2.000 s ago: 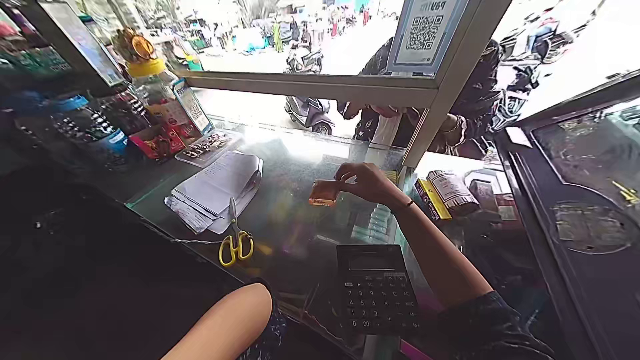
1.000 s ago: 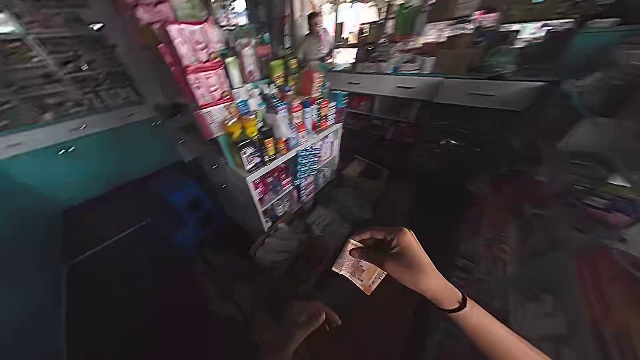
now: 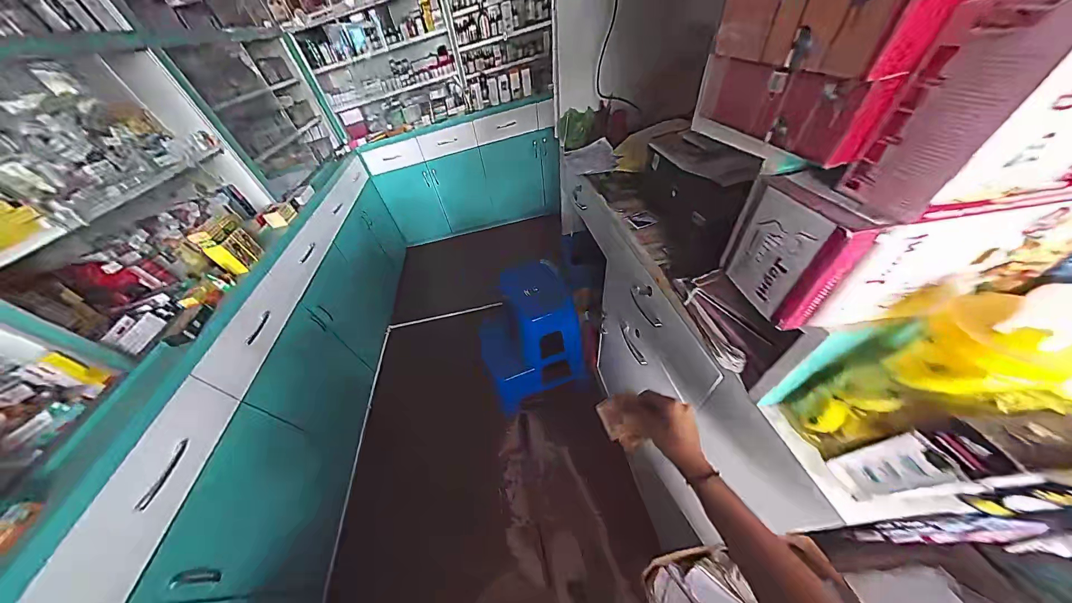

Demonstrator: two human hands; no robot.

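Observation:
A banknote [image 3: 618, 421], blurred, is pinched between the fingers of my right hand [image 3: 667, 429], which is stretched forward at the right of centre. The wrist wears a thin dark band. Just right of that hand are the grey drawer fronts [image 3: 670, 368] of a cabinet with metal handles. Beyond the hand, on the dark floor, stands a blue plastic stool [image 3: 540, 314]. My left hand is out of the picture.
Teal cabinets [image 3: 310, 360] with white drawers run along the left under packed shelves. Cartons [image 3: 783, 243] and yellow packages [image 3: 938, 360] fill the right side. An open carton holding papers [image 3: 699, 582] is at the bottom, beneath my right forearm.
The view has swung from the glass counter, past a display shelf, to an aisle between cabinets. My right hand still holds the banknote. My left hand, low in the view one second ago, has left it.

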